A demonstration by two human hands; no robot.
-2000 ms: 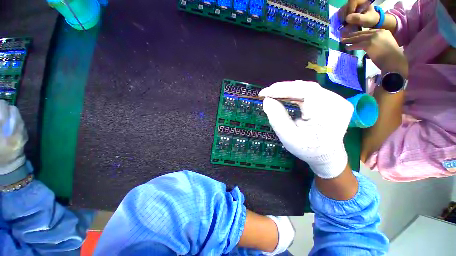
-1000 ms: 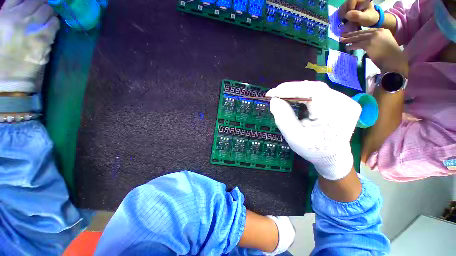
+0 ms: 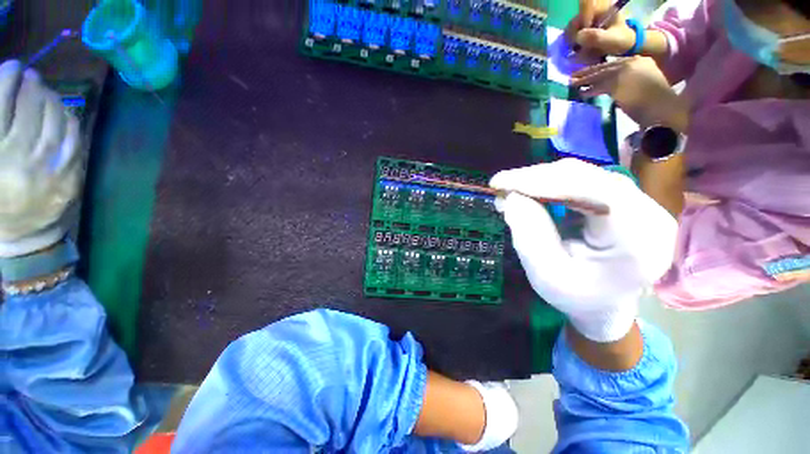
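Observation:
The green display board panel (image 3: 435,223) lies flat on the black mat, with two rows of figure-8 digits and small chips below them. My right hand (image 3: 591,235), in a white knit glove, is at its right edge and holds the thin brown-red brush (image 3: 462,184) like a pen. The brush slants left over the upper row; its tip is near the left digits, contact unclear. A blue glow runs below those digits. My left hand (image 3: 494,416), gloved, shows only near the wrist at the bottom; its fingers are hidden.
Relay board panels (image 3: 426,60) lie at the far side. A turquoise cup (image 3: 133,44) stands upper left, beside a coworker's gloved hand (image 3: 35,164) with a thin stick. At right are yellow tape (image 3: 535,130), a paper slip (image 3: 579,131) and a person in pink (image 3: 746,195) holding a pen.
The view has shifted slightly. My right hand has moved right relative to the panel, and more of the brush and upper row shows. The coworker's gloved hand at left has moved.

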